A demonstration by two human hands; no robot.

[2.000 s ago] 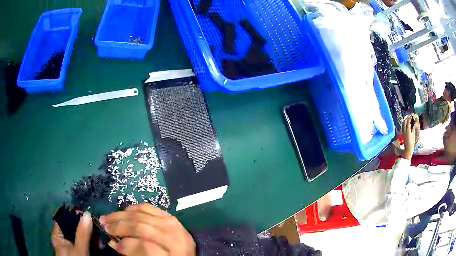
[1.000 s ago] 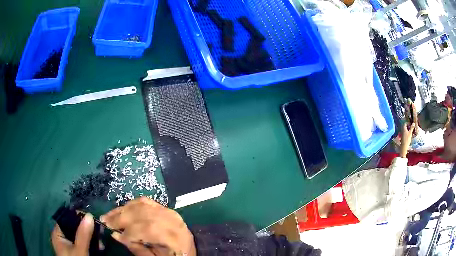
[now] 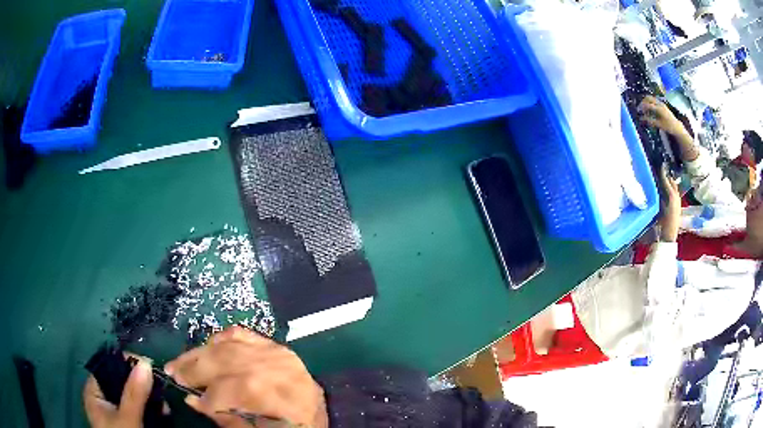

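My left hand (image 3: 125, 399), cut off by the bottom edge, holds a black workpiece bundle (image 3: 109, 369) between thumb and fingers. My right hand (image 3: 247, 380) holds slim tweezers (image 3: 177, 383) like a pen, their tip end at the bundle beside my left thumb. Whether a piece is in the tip is too small to tell. A scattered heap of tiny white pieces (image 3: 219, 280) lies just beyond my hands, touching a heap of tiny black pieces (image 3: 144, 308). A black sheet of small parts (image 3: 293, 196) with pale end strips lies to the right of the heaps.
A white flat blade (image 3: 151, 155) lies below two small blue bins (image 3: 63, 138) (image 3: 191, 78). A large blue basket (image 3: 435, 119) holds black strips. A second basket (image 3: 615, 238) holds white plastic. A smartphone (image 3: 506, 221) lies right. A black strip (image 3: 29, 393) lies lower left. Another person's hands (image 3: 665, 117) show at right.
The whole bench view has shifted slightly up and left. My hands stay at the bundle, with the right hand's fingers and tweezers slightly re-angled. The other person's hands have moved.
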